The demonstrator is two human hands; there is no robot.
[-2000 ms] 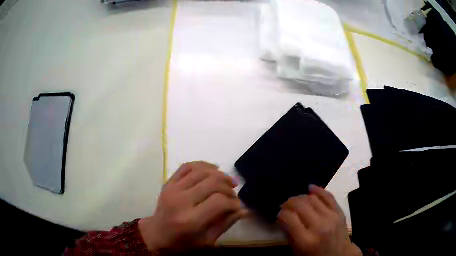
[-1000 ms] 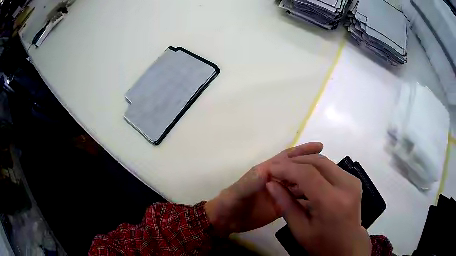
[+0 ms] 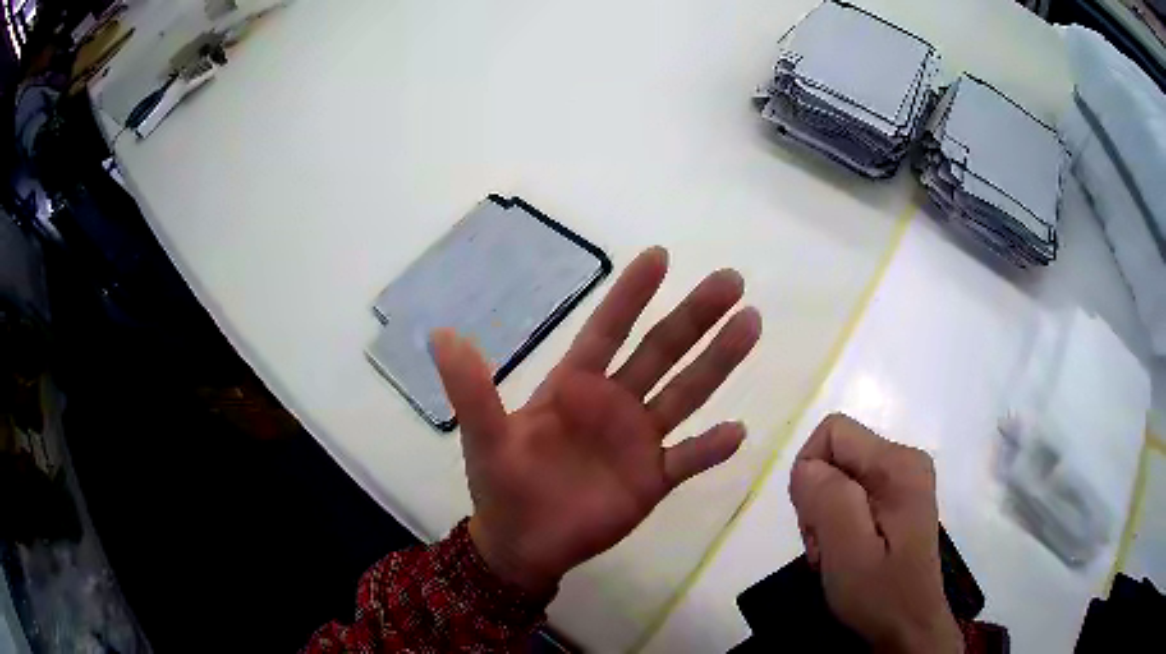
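My left hand (image 3: 575,447) is held palm up with its fingers spread, empty, above the table. My right hand (image 3: 872,530) is curled into a fist to its right, above a black panel (image 3: 786,600); no object shows in it. The fist and wrist hide much of that panel, which lies on the white work sheet (image 3: 716,607). A backed panel (image 3: 480,275) with a grey-white face and black rim lies on the table beyond my left hand. My left thumb and fingers overlap its near part in the view.
Two finished stacks (image 3: 859,70) (image 3: 1000,160) stand side by side at the far right. A pile of white backing sheets (image 3: 1080,422) lies right of the work sheet's middle. Yellow tape (image 3: 838,345) borders the sheet. Dark panels (image 3: 1125,620) show at the lower right corner. Small tools (image 3: 173,100) lie far left.
The view has turned left. My hands, first at the black panel, came together and are now apart. My left hand has opened palm up, and my right has closed into a fist.
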